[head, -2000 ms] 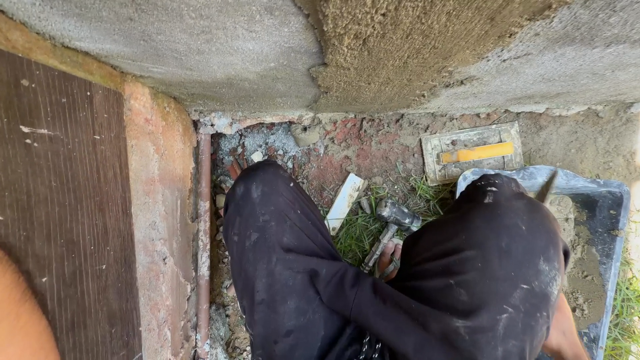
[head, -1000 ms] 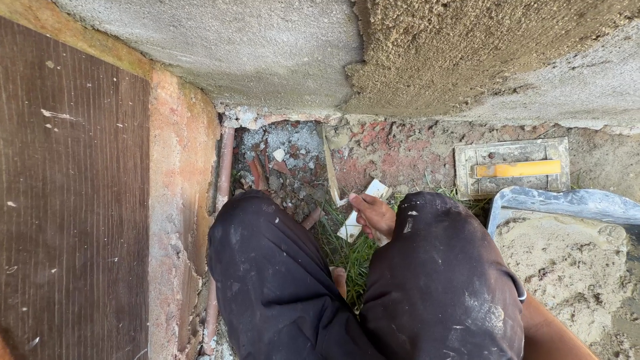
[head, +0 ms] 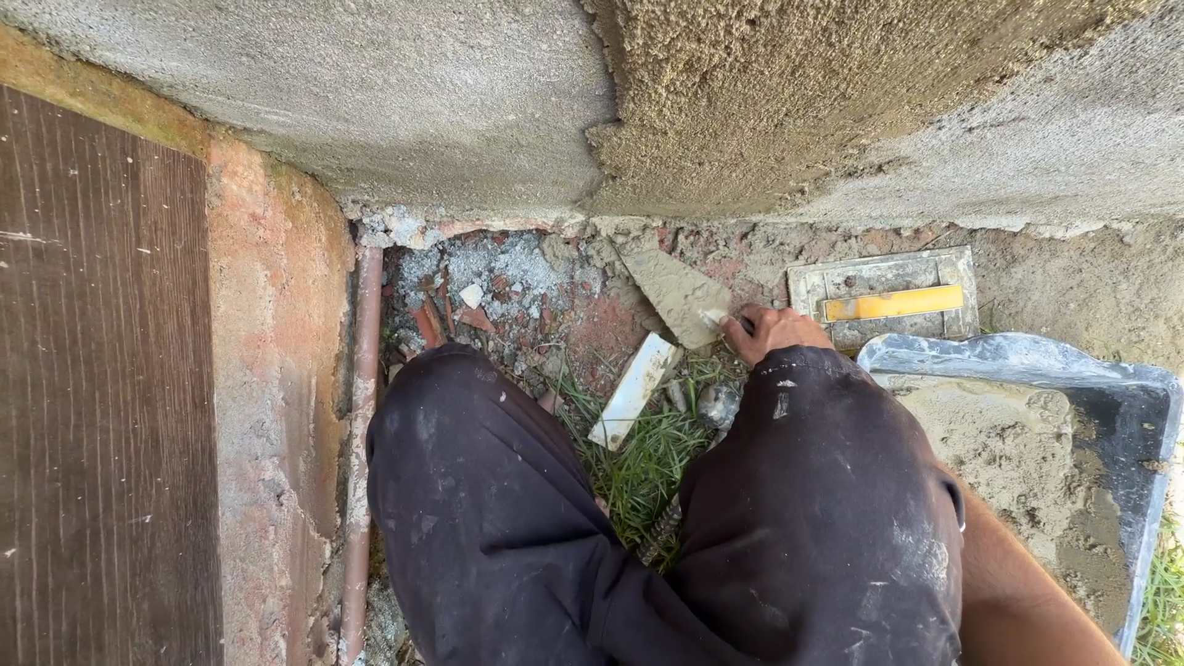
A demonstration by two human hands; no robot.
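Observation:
My right hand [head: 773, 333] is shut on the handle of a pointed masonry trowel [head: 680, 291]. Grey mortar coats the trowel's blade, which points up and left over the rubble strip at the foot of the wall; whether it touches the ground I cannot tell. Most of the handle is hidden in my fingers. Fresh brown mortar [head: 786, 102] covers part of the rough wall. To the right of my hand lies a plastering float [head: 893, 303] with a yellow handle. A black tub [head: 1147, 407] holds wet mortar [head: 990, 444]. My left hand is out of view.
A white strip [head: 635, 392] lies on grass between my knees, near a partly hidden metal hammer head [head: 718, 405]. A brown pipe [head: 363, 416] runs beside the orange-stained wall edge [head: 268, 388] and a dark wood-grain panel [head: 102, 388] at left. Brick fragments [head: 430, 322] litter the corner.
The trowel, seen nearly edge-on a second ago, now shows its broad face. My right hand has moved right, away from the white strip.

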